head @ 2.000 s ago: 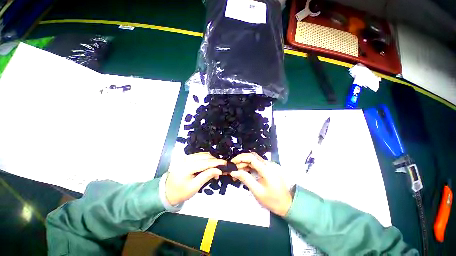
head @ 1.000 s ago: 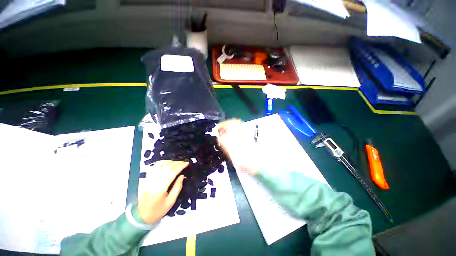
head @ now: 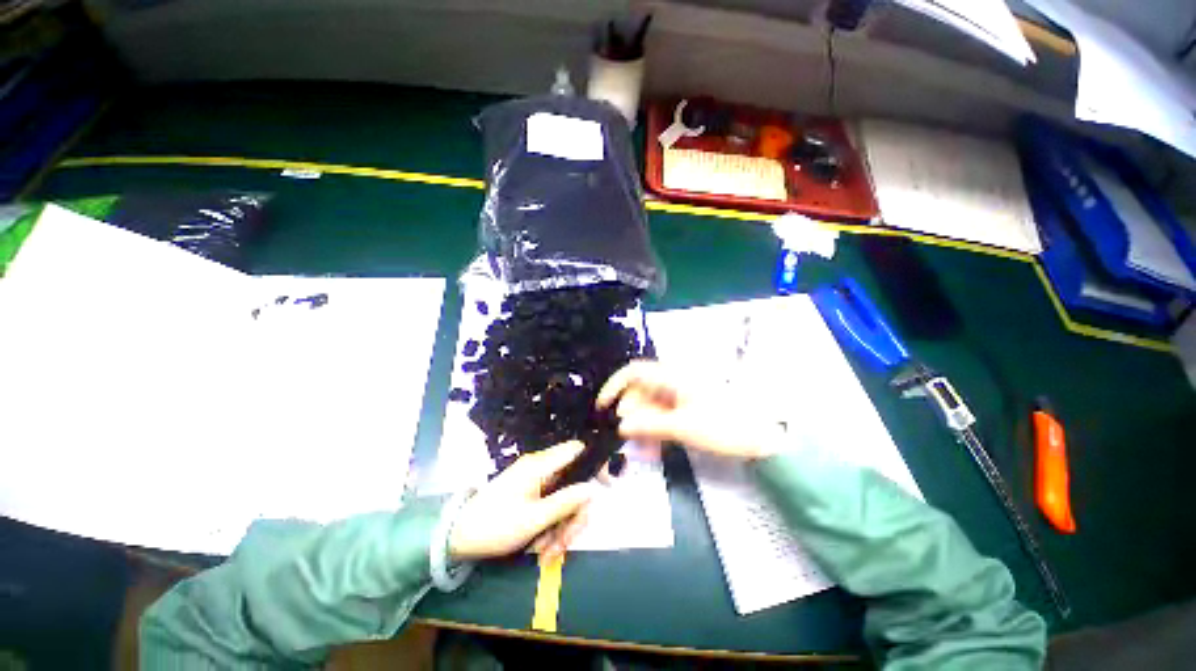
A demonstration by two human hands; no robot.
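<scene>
A loose pile of small black parts (head: 544, 361) lies on a white paper sheet (head: 643, 518) in front of a clear bag of black parts (head: 564, 197) with a white label. My left hand (head: 518, 505) is at the pile's lower edge, thumb and fingers curved around its near side; whether a part is between them cannot be told. My right hand (head: 662, 406) is at the pile's right side, slightly blurred, its fingertips at the parts; whether it holds one cannot be told. A few black parts (head: 308, 302) lie on the left sheet (head: 223, 406).
On the right are a printed sheet (head: 774, 393), a blue tool (head: 859, 325), a digital calliper (head: 955, 417) and an orange cutter (head: 1052, 472). At the back are a red tray (head: 846, 197), a pen cup (head: 615, 85), a small blue bottle (head: 787, 270) and blue file trays (head: 1095, 216).
The view has shifted. My right hand has come from the pile's upper right down to its right side. My left hand has moved off the pile's middle to its lower edge.
</scene>
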